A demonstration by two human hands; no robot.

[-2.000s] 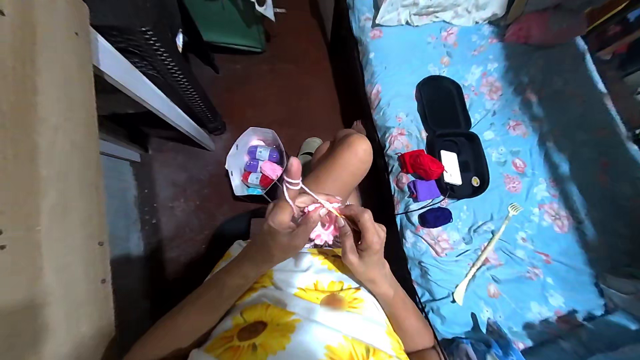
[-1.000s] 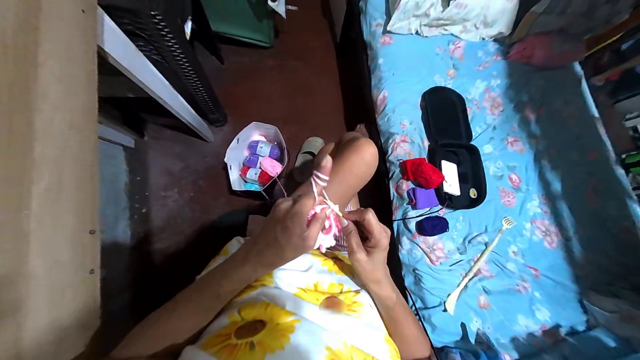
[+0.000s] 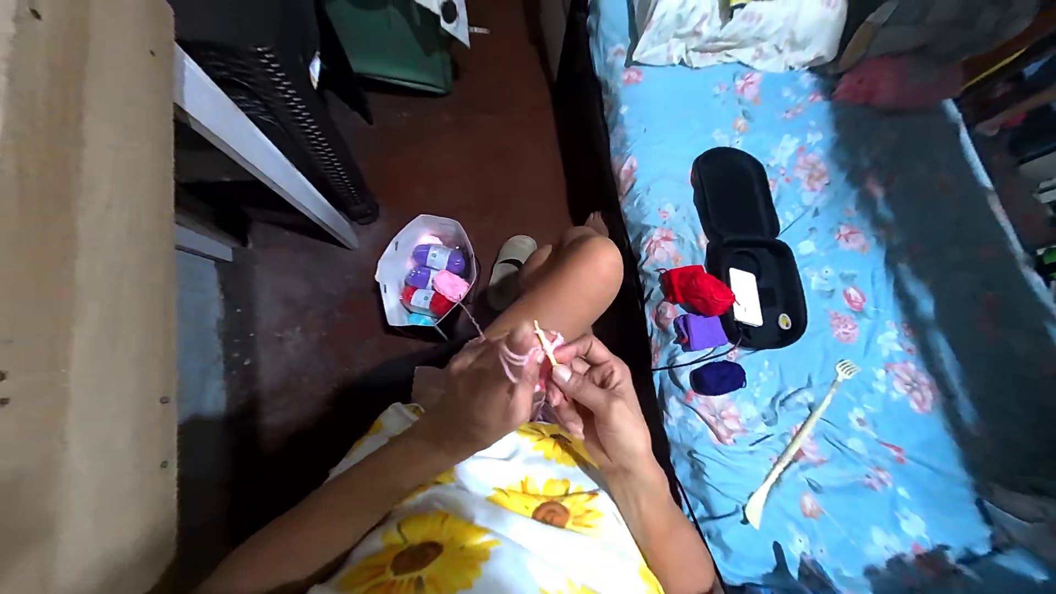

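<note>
Pink yarn (image 3: 516,360) loops around the fingers of my left hand (image 3: 487,386), which pinches pink and white crochet work, largely hidden between my hands. A light-coloured crochet hook (image 3: 544,342) is held in my right hand (image 3: 601,396), its tip pointing up and away from me beside the yarn loops. A strand runs from my left hand toward the pink yarn ball (image 3: 450,285) in a white container (image 3: 385,276) on the floor. Purple yarn skeins (image 3: 439,259) and a red yarn skein (image 3: 425,300) lie in it too.
On the bed with a blue floral sheet (image 3: 767,445) lie red yarn (image 3: 697,289), purple yarn (image 3: 701,332), dark blue yarn (image 3: 718,378), an open black case (image 3: 784,280) and a back scratcher (image 3: 796,445). A black plastic chair (image 3: 280,107) stands left, near a green object (image 3: 392,45).
My left hand has turned, and its raised finger with the yarn wraps has come down. The hook now points up between my hands. The things on the bed have not moved.
</note>
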